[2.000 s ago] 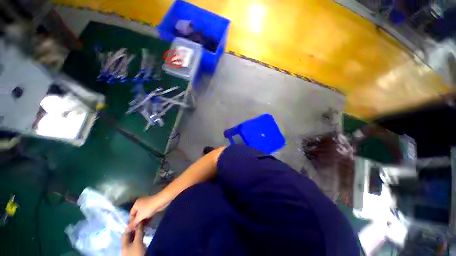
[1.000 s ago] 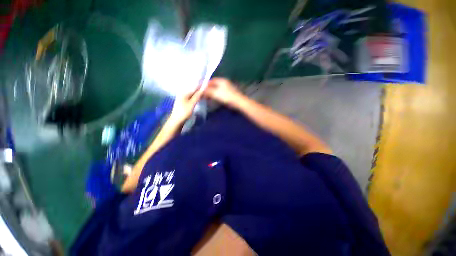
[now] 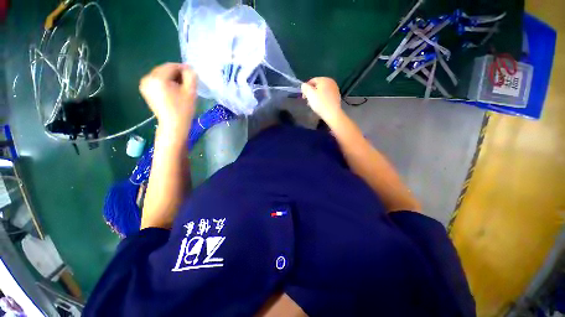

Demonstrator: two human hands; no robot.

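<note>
A crinkled clear plastic bag (image 3: 226,40) is in front of me over the bench, with some grey and blue ribbon cables showing through its lower part. My right hand (image 3: 322,98) pinches the bag's edge and stretches it out to the right. My left hand (image 3: 170,91) is raised at the bag's left side with curled fingers, slightly blurred; I cannot tell if it grips the bag. More ribbon cables (image 3: 427,46) with blue ends lie in a loose pile on the green bench at the upper right.
A lidded clear box (image 3: 526,86) with red-handled cutters (image 3: 502,68) on it sits at the bench corner by a blue bin (image 3: 545,46). A blue wire bundle (image 3: 124,207) lies left of my body. A whitish coiled cable (image 3: 71,62) and black part (image 3: 74,117) lie farther left.
My hands were together at the bag's lower end and are now apart, left hand out to the left, right hand to the right. The bag is spread wider and the view is steadier.
</note>
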